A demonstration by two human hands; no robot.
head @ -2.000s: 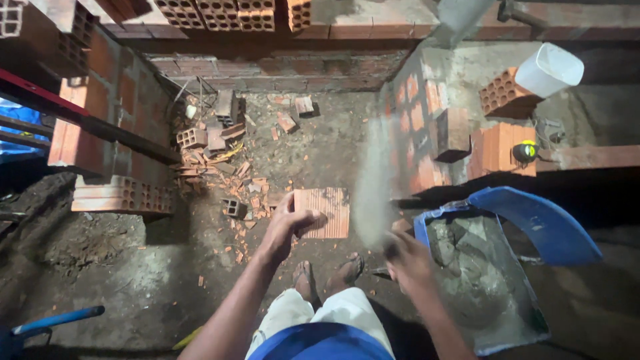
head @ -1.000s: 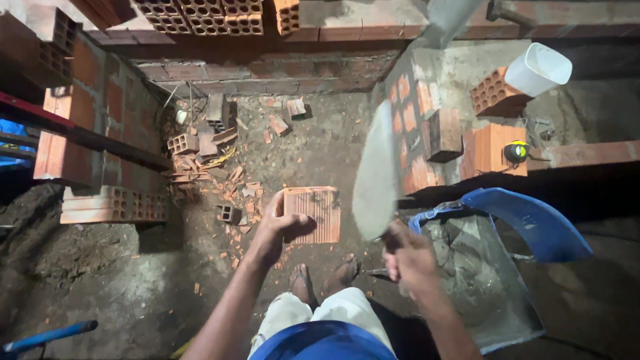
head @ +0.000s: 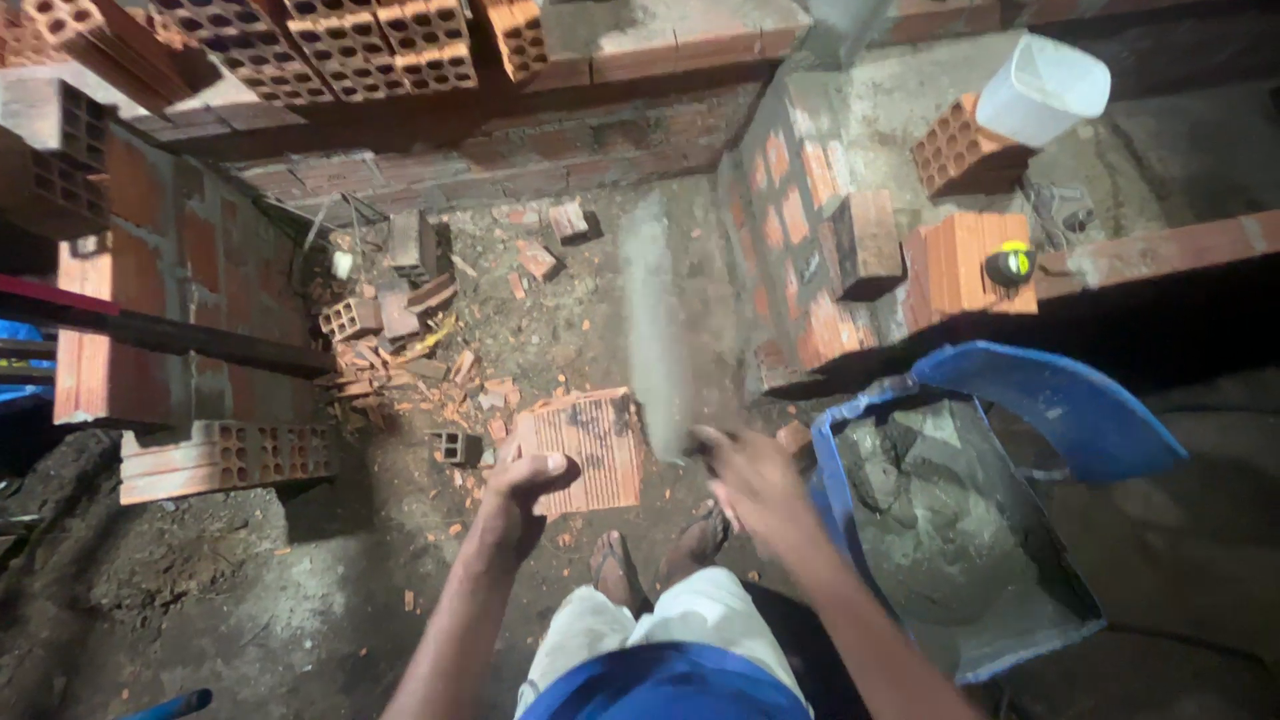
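My left hand (head: 525, 480) grips a ribbed hollow clay brick (head: 590, 450) by its left edge, thumb on the upper face. Dark smudges mark the brick. Just right of it, my right hand (head: 745, 475) is closed on the handle of a masonry trowel (head: 655, 340), whose long grey blade points away from me and is blurred. The blade's lower part lies close to the brick's right edge; whether they touch I cannot tell. To the right of my right hand stands a blue container (head: 835, 480) holding wet grey mortar (head: 950, 530).
Broken brick pieces (head: 375, 375) litter the ground ahead left. Low brick walls rise at left (head: 190, 260), ahead (head: 500, 155) and right (head: 790, 210). A tape measure (head: 1010, 264) sits on a brick, and a white plastic tub (head: 1045, 90) rests against another. A dark bar (head: 220, 343) juts in from the left.
The trowel has swung left, from upright beside the blue container's corner to close by the brick's right edge. My left hand keeps hold of the brick.
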